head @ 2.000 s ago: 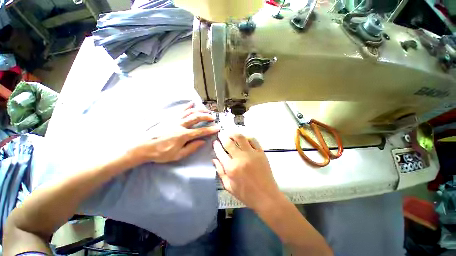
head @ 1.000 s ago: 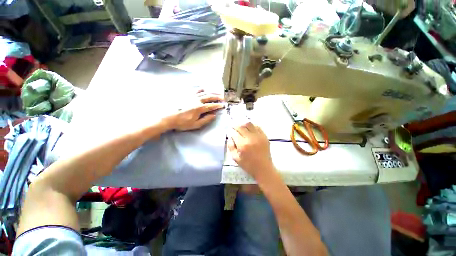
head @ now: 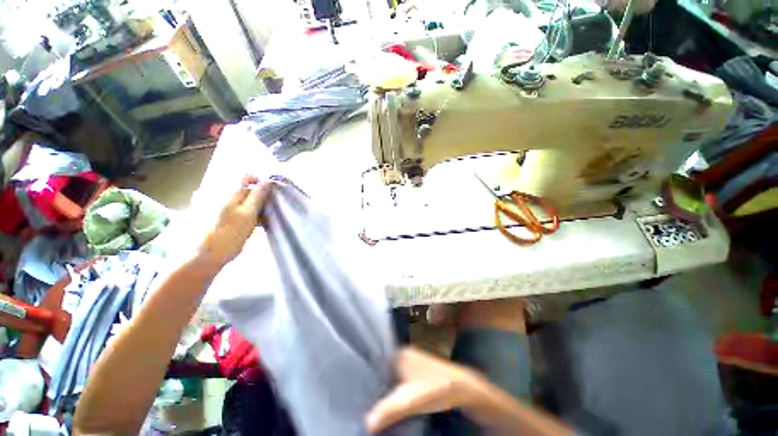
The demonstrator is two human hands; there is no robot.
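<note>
A grey-blue cloth panel (head: 320, 298) hangs in folds over the near edge of the table, left of the sewing machine. My left hand (head: 239, 217) is closed on its upper end and holds it up over the table. My right hand (head: 418, 387) is lower, at the panel's right side near its lower part, and is blurred; whether its fingers grip the cloth cannot be made out. The cream sewing machine (head: 512, 119) stands to the right, with no cloth under its presser foot (head: 394, 174).
Orange-handled scissors (head: 525, 217) lie under the machine arm. A fanned stack of grey strips (head: 307, 111) lies at the back left of the table. Grey-blue strips (head: 98, 324) hang beside the table at left. A control panel (head: 670, 232) is at the right end.
The panel has left the needle area. My left hand has moved left and lifted one end; my right hand has moved down off the table. The view has shifted.
</note>
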